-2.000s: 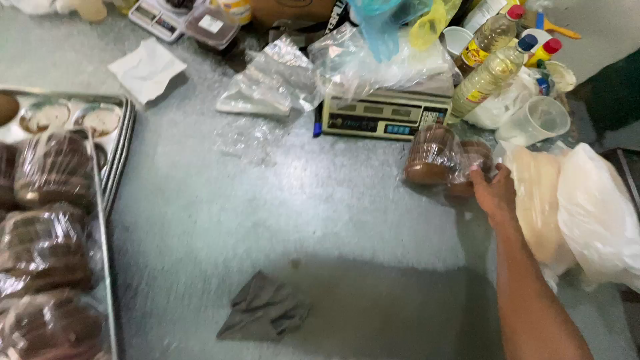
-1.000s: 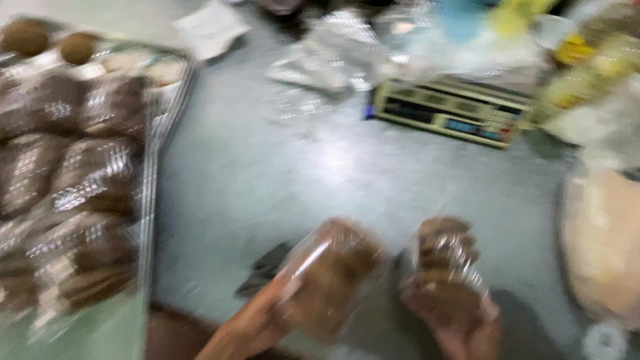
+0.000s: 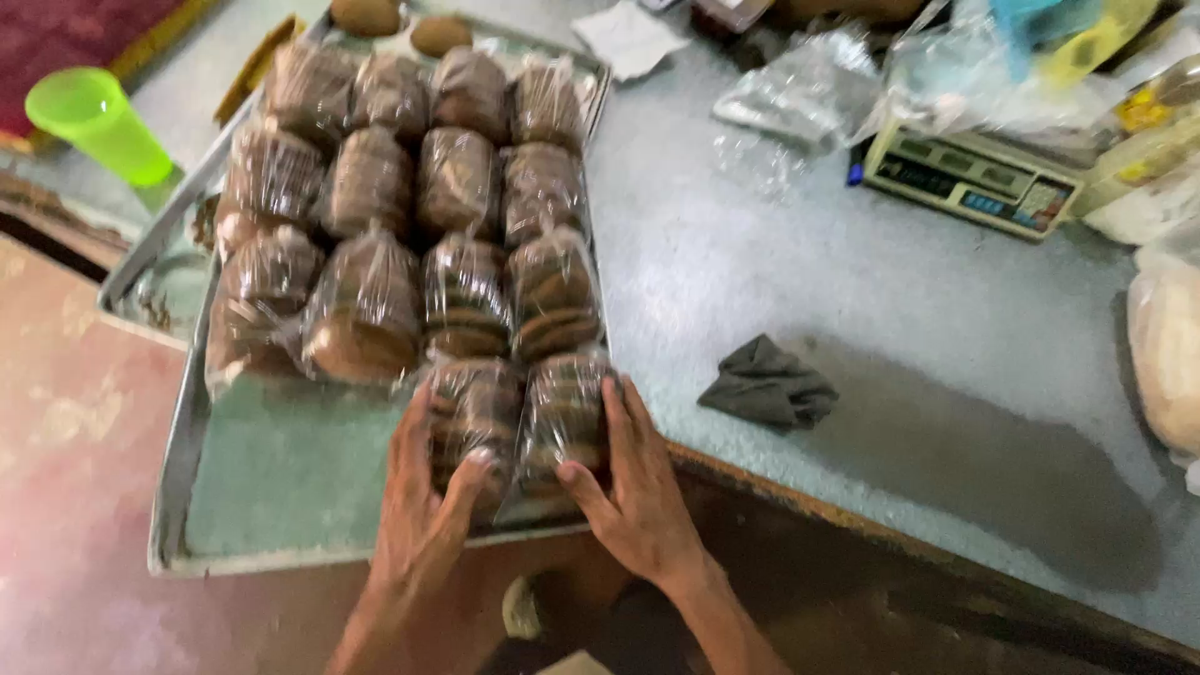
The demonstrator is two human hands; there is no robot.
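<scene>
Two clear plastic bags of stacked brown round cookies or cakes lie side by side at the near right corner of a metal tray (image 3: pixel 173 487). Around the left bag (image 3: pixel 476 412) are the fingers and thumb of my left hand (image 3: pixel 427 487). My right hand (image 3: pixel 633 478) grips the right bag (image 3: pixel 565 412) from its outer side. Rows of similar filled bags (image 3: pixel 370 187) fill the part of the tray beyond my hands, touching one another. The tray's near left part shows a bare green surface.
On the metal table (image 3: pixel 675 309) lie a crumpled dark cloth (image 3: pixel 769 384) and a digital scale (image 3: pixel 975 183) with plastic bags on it. A green plastic cup (image 3: pixel 98 122) stands at the far left. Another tray (image 3: pixel 141 281) lies partly under the loaded one. The table edge (image 3: pixel 844 520) runs right.
The two bags, earlier beside the scale and then held over the table, are now in the tray, one at each hand. The view has swung left.
</scene>
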